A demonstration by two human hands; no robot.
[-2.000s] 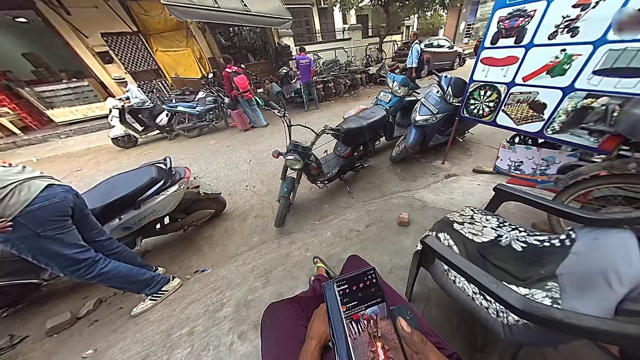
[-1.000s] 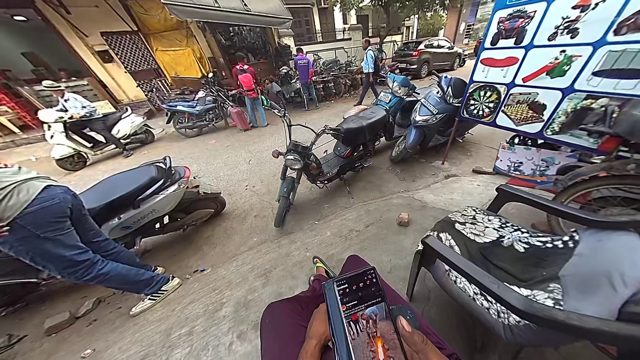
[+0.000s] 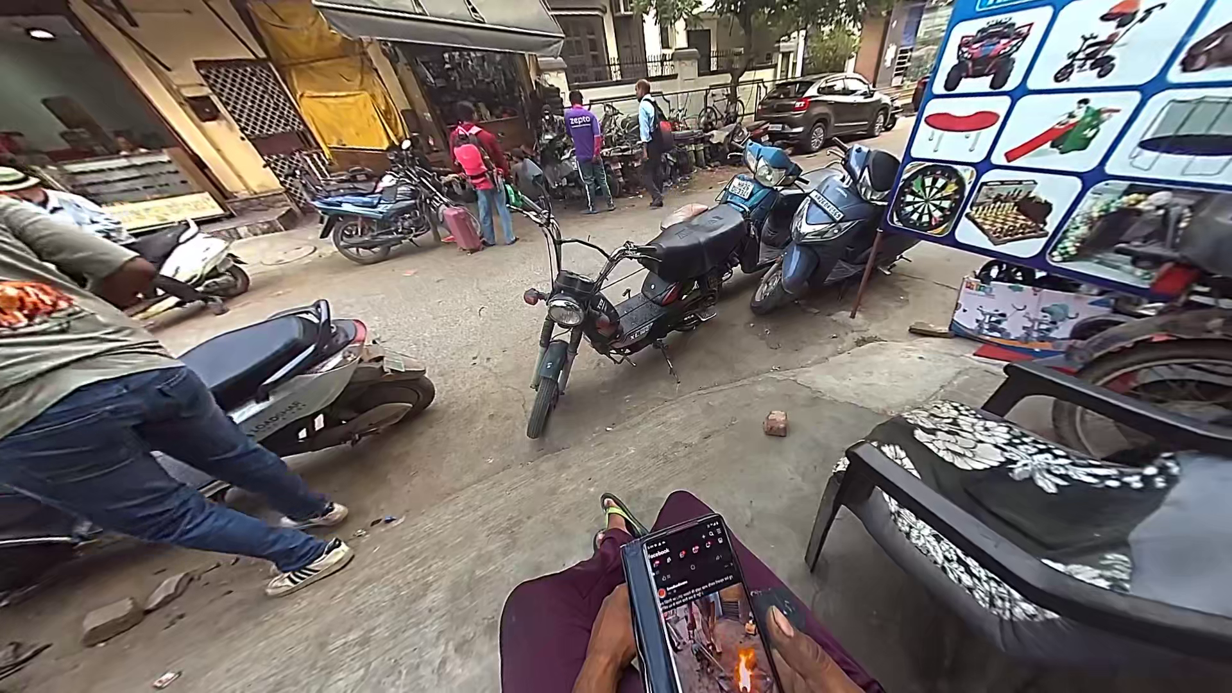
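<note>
A smartphone (image 3: 703, 616) in a dark flip case, its screen lit with a picture and text, is held above my lap at the bottom centre. My left hand (image 3: 608, 640) grips the case along its left edge. On the phone's right side is my right hand (image 3: 808, 654), its thumb beside the screen and its fingers partly hidden behind the case and cut off by the frame. Under both hands are my legs in maroon trousers (image 3: 549, 616), with one sandalled foot (image 3: 621, 518) beyond.
A black plastic chair (image 3: 962, 539) with a floral cloth stands at right, below a picture signboard (image 3: 1039, 144). A moped (image 3: 616, 308) is parked ahead. At left, a person in jeans (image 3: 125, 452) is beside a scooter (image 3: 260, 366). A brick piece (image 3: 775, 423) lies on the pavement.
The person at left has come further into view, an arm now showing. The rider on the white scooter has moved left across the street. The walker with a backpack has moved left. My hands stay on the phone.
</note>
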